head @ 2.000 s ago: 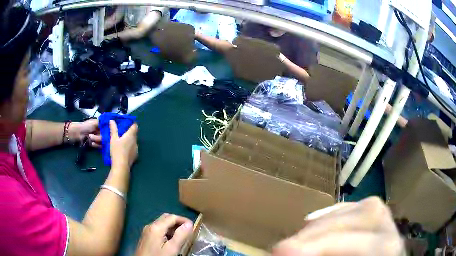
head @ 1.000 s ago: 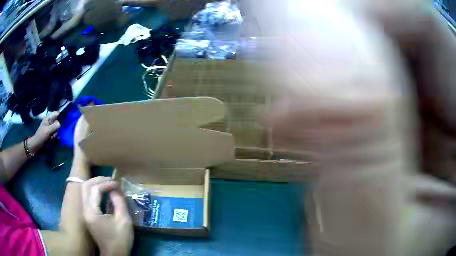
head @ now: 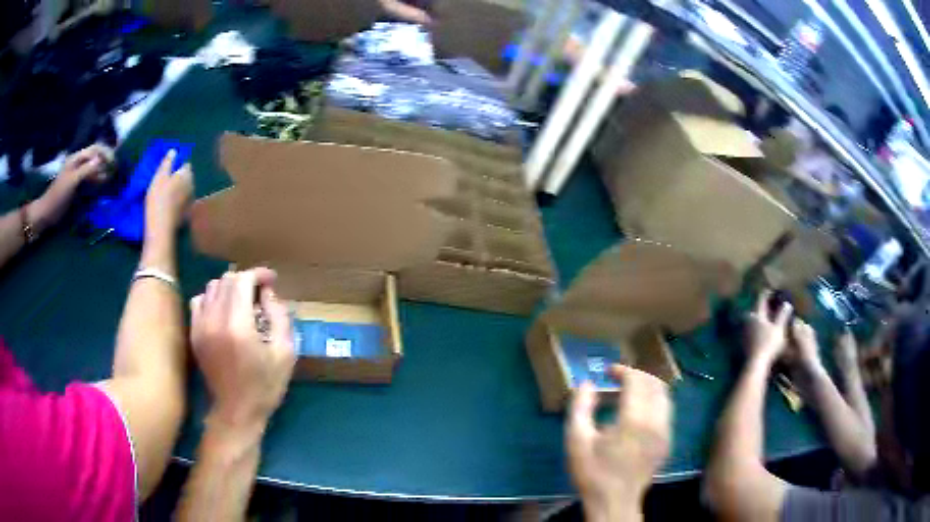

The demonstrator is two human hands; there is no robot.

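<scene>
An open mailer box (head: 342, 367) stands in front of me at left, its lid raised, a blue instruction card (head: 337, 343) inside. My left hand (head: 245, 342) is at its left end with curled fingers. Something small and dark shows between the fingers; I cannot tell whether it is held. A second open mailer box (head: 552, 372) stands at right, also with a blue card (head: 591, 361) inside. My right hand (head: 620, 423) is over its front edge, thumb and fingers apart, with nothing visible in it.
A partitioned tray (head: 489, 219) with shiny bagged units (head: 418, 87) lies behind the left box. A neighbour at left holds a blue cloth (head: 131, 199). Another person's hands (head: 775, 331) are at right. A large shipping carton (head: 678, 168) stands at right rear.
The view has turned right, bringing the second mailer box into sight. My right hand, a large blur before, is now at that box. The clear bag in the left box no longer shows.
</scene>
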